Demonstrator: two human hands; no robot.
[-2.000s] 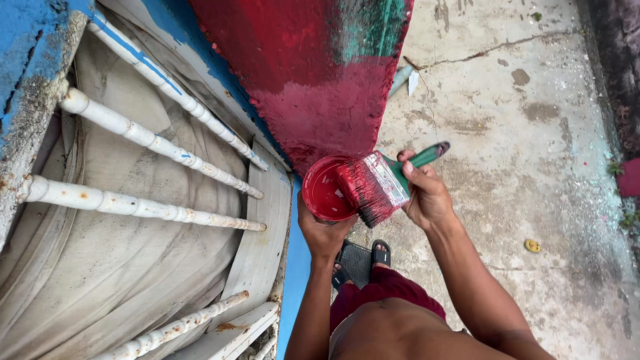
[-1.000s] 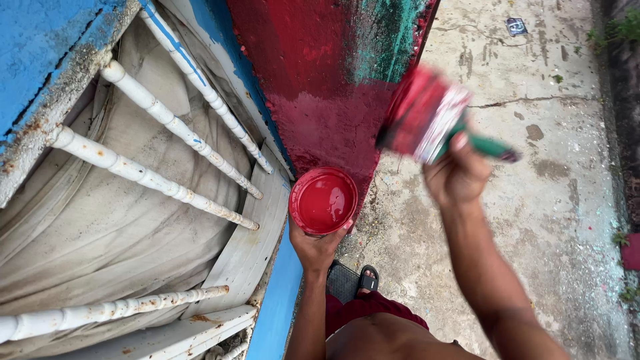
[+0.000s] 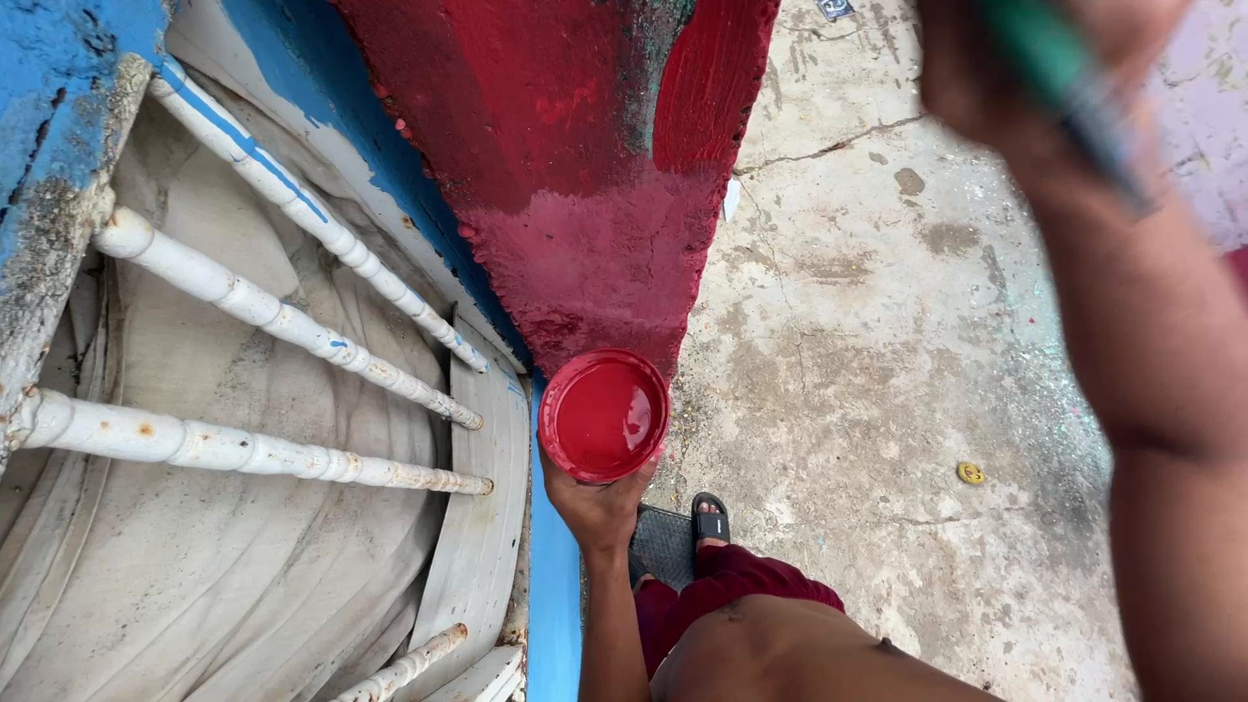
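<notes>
My left hand point(image 3: 603, 502) holds a round container of red paint point(image 3: 603, 414) from below, its open top facing up, close to the lower end of the red-painted wall point(image 3: 585, 185). Up at the top right, my right hand point(image 3: 1053, 68) is raised and blurred, gripping the green handle of a paintbrush point(image 3: 1038, 49). The brush's bristles are out of view. A fresh, brighter red streak point(image 3: 707, 78) covers part of the wall's right side, beside a patch of dark green.
White rusty metal bars point(image 3: 292, 322) in a blue frame stand at left, with a pale cloth point(image 3: 224, 546) behind them. Cracked concrete ground point(image 3: 877, 390) lies at right, with a small yellow object point(image 3: 970, 473) on it. My feet wear black slides point(image 3: 710, 519).
My right hand has moved with the brush from beside the paint container to the upper right. A bright red streak now covers green that showed on the wall earlier.
</notes>
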